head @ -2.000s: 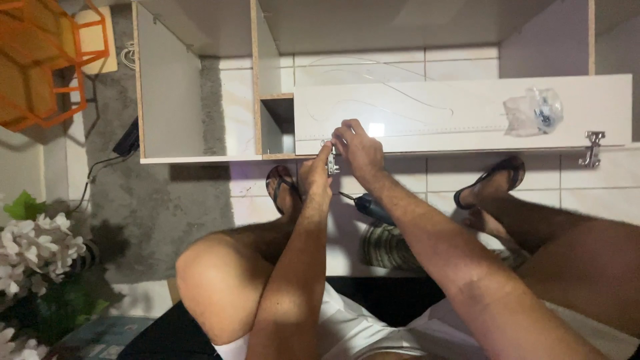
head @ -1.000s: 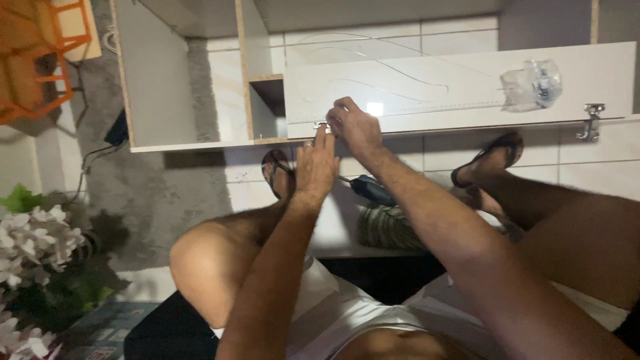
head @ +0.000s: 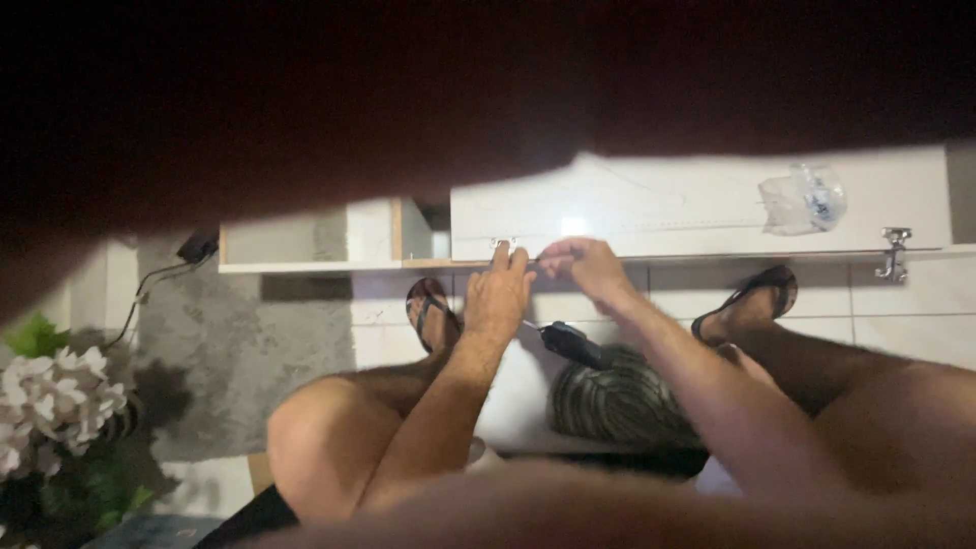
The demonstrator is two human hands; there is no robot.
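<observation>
My left hand (head: pixel 497 296) reaches to the front edge of a white panel (head: pixel 686 221), its fingertips pressing on a metal hinge (head: pixel 504 244) near the panel's left end. Just right of it, my right hand (head: pixel 583 267) has its thumb and fingers pinched together beside the panel edge; a small dark thing, too blurred to name, shows at their tips. A second metal hinge (head: pixel 894 254) sits at the panel's right end. Between my forearms lies a dark-handled power screwdriver (head: pixel 572 345) with its thin bit pointing at my left wrist.
A clear plastic bag (head: pixel 804 200) rests on the panel. The white cabinet frame (head: pixel 305 267) extends left. Below are a striped round mat (head: pixel 621 396), my sandalled feet and tiled floor. White flowers (head: pixel 57 404) stand at the left, near a black cable (head: pixel 137 293). A dark blur hides the top.
My right hand has moved right, off the hinge, while my left fingers stay on it. The hinge was held up in my hands two seconds ago. A dark blur now covers the top of the view.
</observation>
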